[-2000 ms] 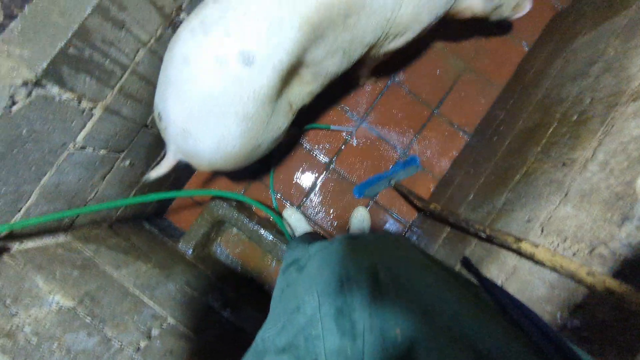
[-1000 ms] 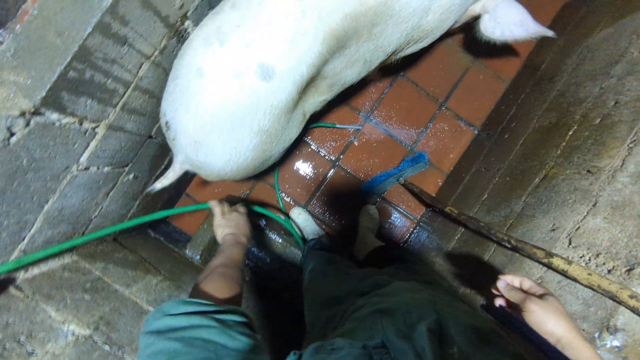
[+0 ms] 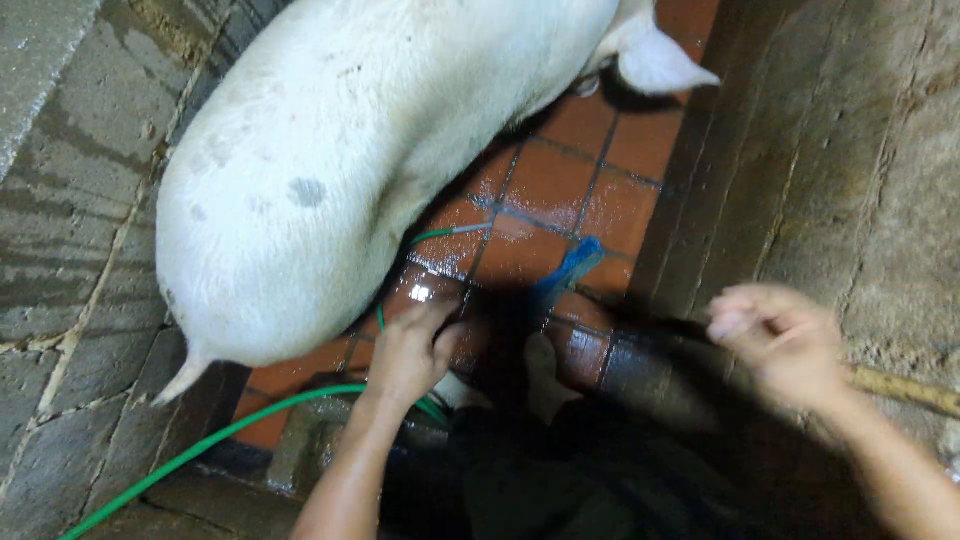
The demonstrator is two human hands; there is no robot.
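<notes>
My left hand [image 3: 412, 349] is held out over the wet floor, fingers apart and holding nothing, near the rump of a white pig [image 3: 300, 187]. My right hand [image 3: 776, 337] is raised at the right, blurred, with its fingers curled; whether anything is in it I cannot tell. A wooden broom handle [image 3: 907, 391] passes behind that hand, and the blue broom head [image 3: 574, 266] rests on the tiles. A green hose [image 3: 217, 442] runs from the lower left past my left forearm, and its far end lies on the tiles beside the pig.
Wet red floor tiles [image 3: 540, 180] lie between a block wall [image 3: 67, 247] on the left and a rough concrete wall [image 3: 810, 172] on the right. My light boots [image 3: 541, 367] stand at the tiles' near edge, beside a concrete trough or block [image 3: 300, 442].
Two seconds ago neither hand was in view. Since one second ago my left hand has moved away from the green hose, out over the tiles, and my right hand has risen.
</notes>
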